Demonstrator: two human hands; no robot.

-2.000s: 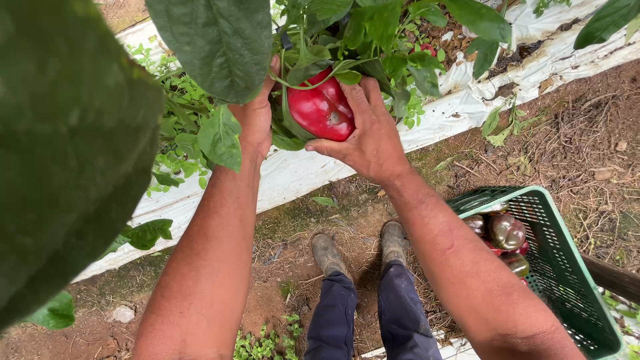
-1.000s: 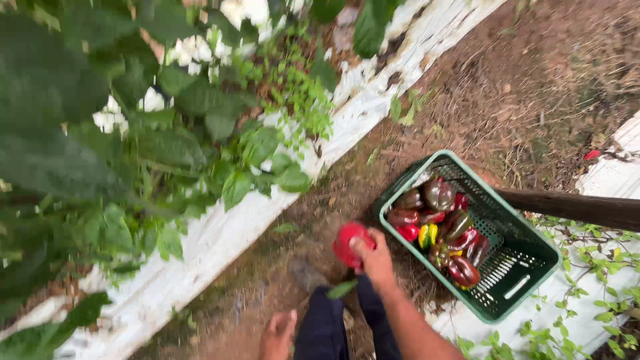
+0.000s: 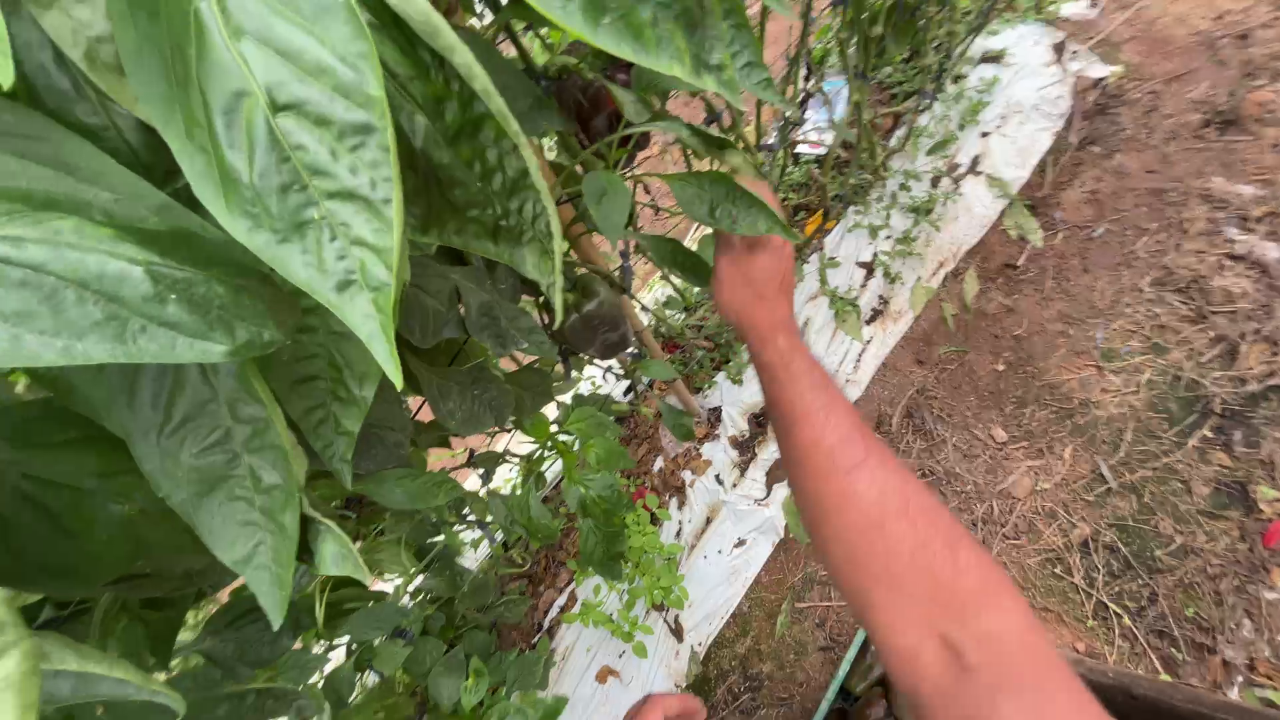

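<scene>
My right hand (image 3: pixel 755 265) reaches into the pepper plants (image 3: pixel 480 200) at upper centre; a leaf covers its fingers, so what they touch is hidden. Of my left hand (image 3: pixel 668 707) only a fingertip part shows at the bottom edge. A dark pepper (image 3: pixel 597 325) hangs among the leaves, left of my right hand. Another dark reddish pepper (image 3: pixel 590 105) hangs higher up, partly behind leaves. At the bottom, right of my left hand, the green plastic crate's rim (image 3: pixel 842 672) shows in part, mostly hidden by my right forearm.
Large leaves (image 3: pixel 270 180) fill the left side close to the camera. White plastic mulch (image 3: pixel 725 540) runs diagonally under the plants. A slanting stake (image 3: pixel 650 345) stands among the stems. Bare soil with dry straw (image 3: pixel 1080 450) lies to the right, and a dark beam (image 3: pixel 1150 690) crosses the lower right corner.
The red pepper that was in my right hand over the path is out of sight. My right hand has moved from beside the crate into the foliage. The view has shifted strongly.
</scene>
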